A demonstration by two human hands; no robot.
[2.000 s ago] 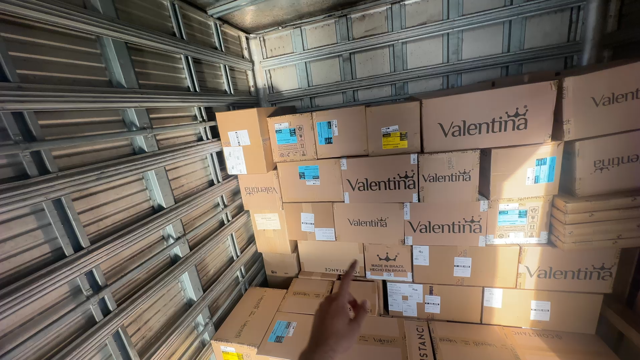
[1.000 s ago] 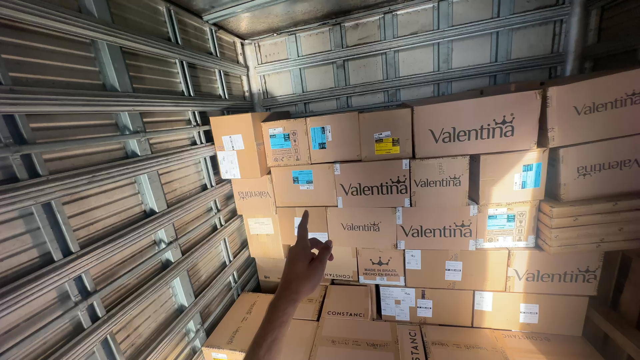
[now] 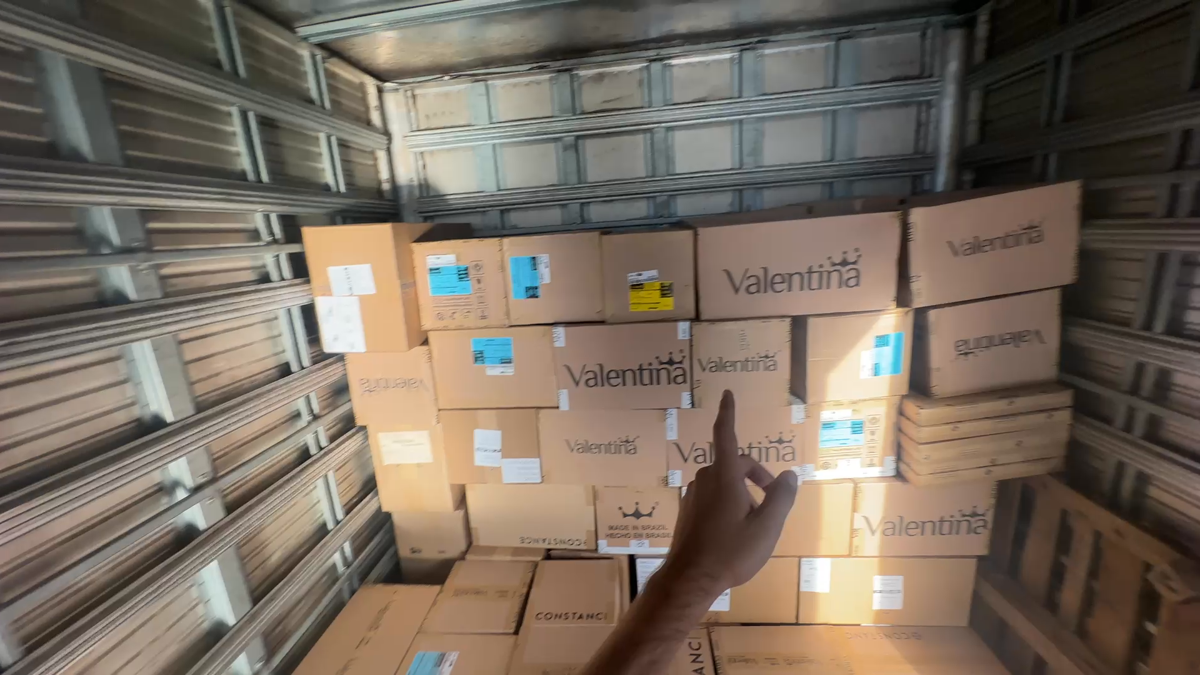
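Just below the middle of the view, my left hand [image 3: 731,525] is raised with its index finger stretched upward and its thumb out to the right. Nothing is held in it. Behind the fingertip stands a small cardboard box [image 3: 741,364] with dark print; a wider printed carton [image 3: 689,429] lies under that one, partly hidden by the hand. The hand looks apart from the cartons. A carton with a crown print [image 3: 637,518] is left of the wrist. My right hand is out of view.
Stacked cartons span the rear of a metal-ribbed cargo box. Lower cartons [image 3: 574,592] lie in front. Flat boxes [image 3: 984,436] are piled at right, above a slatted wooden piece [image 3: 1087,562]. Ribbed walls [image 3: 187,309] flank the stack.
My left hand has moved from in front of the left part of the stack to its middle, index finger still extended. The view has turned right, showing more of the right wall.
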